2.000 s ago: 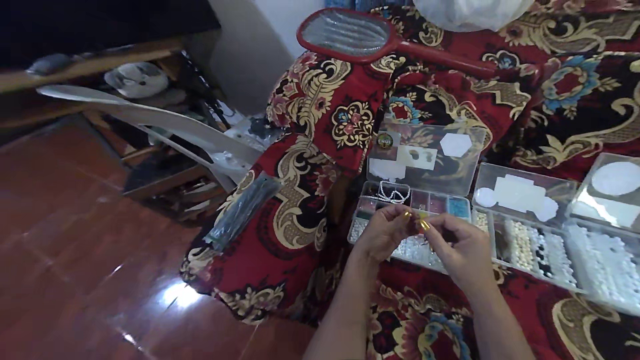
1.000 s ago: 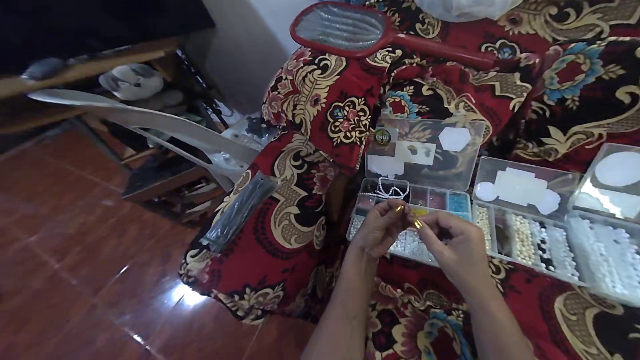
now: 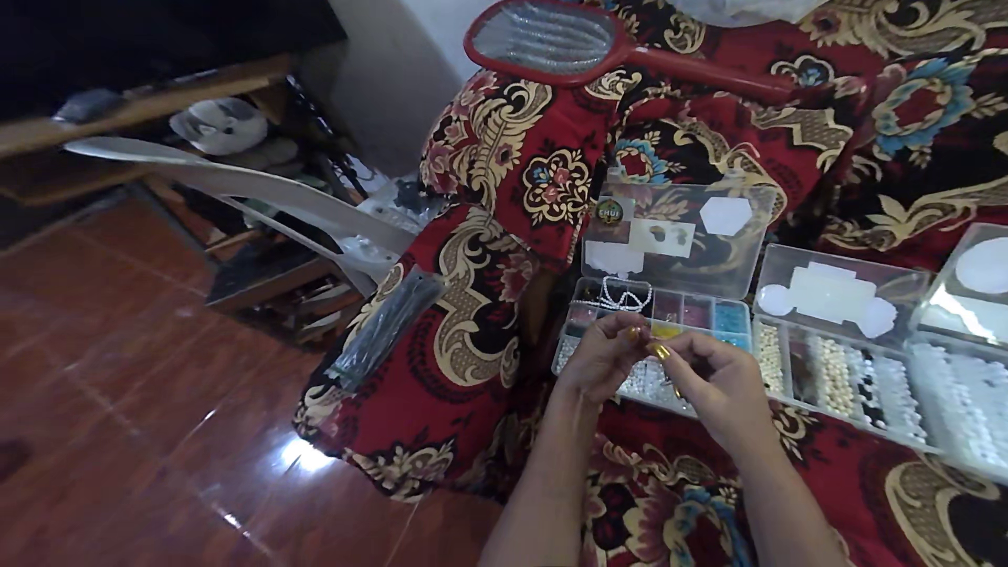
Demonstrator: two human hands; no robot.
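Observation:
My left hand [image 3: 602,358] and my right hand [image 3: 713,378] meet fingertip to fingertip above an open compartment box of beads [image 3: 568,364]. Both pinch something tiny between thumb and finger, too small to make out. A string of white beads [image 3: 626,295] lies over a back compartment of that box, just beyond my left hand. Red, turquoise, yellow and clear beads fill other compartments, partly hidden by my hands. Right of my right hand, a second clear box [image 3: 854,417] holds cream, black and white beads. A third box [image 3: 957,453] with white beads stands at the right edge.
The boxes rest on a red patterned sofa cover [image 3: 472,354]. A red electric swatter [image 3: 551,43] lies behind them. On the sofa's left part is a clear plastic packet [image 3: 386,327]. A white plastic chair [image 3: 315,209] and wooden shelves [image 3: 260,283] stand farther left.

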